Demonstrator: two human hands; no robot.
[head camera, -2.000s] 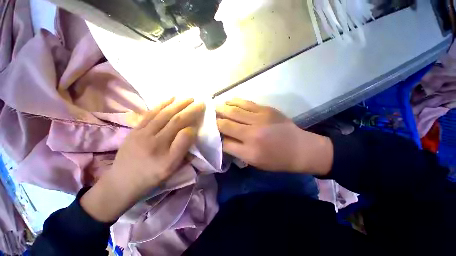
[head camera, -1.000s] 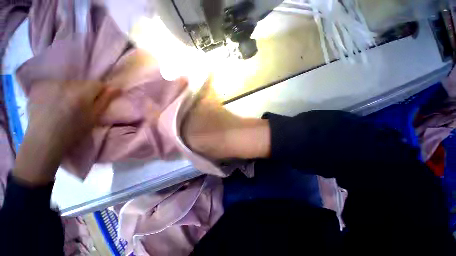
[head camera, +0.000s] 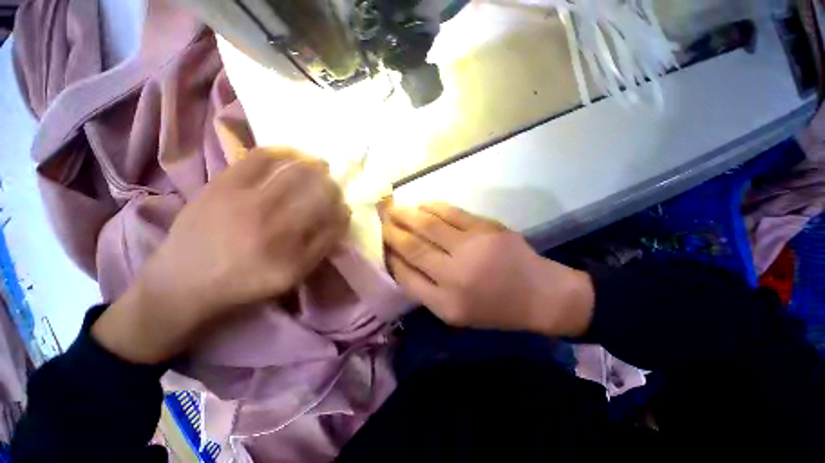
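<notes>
The dusty-pink garment (head camera: 172, 118) lies in folds left of the sewing machine head (head camera: 398, 45) and hangs over the table's front edge towards the lap. My left hand (head camera: 262, 226) is slightly blurred, its fingers curled on the cloth just below the needle area. My right hand (head camera: 470, 262) lies beside it, fingers pointing left, fingertips at the edge of a pale, brightly lit strip of the cloth (head camera: 369, 231). The needle and presser foot are lost in the glare. The palm sides of both hands are hidden.
A bundle of white strips (head camera: 615, 54) lies on the machine bed at the upper right. The table's grey edge (head camera: 660, 194) runs along the right. A blue crate (head camera: 737, 217) with pink cloth is beyond it. Another blue crate (head camera: 188, 420) shows at the lower left.
My left hand has come from the far left back beside my right hand. My right hand has shifted right and flattened. The garment has been rearranged and now drapes over the table's front edge.
</notes>
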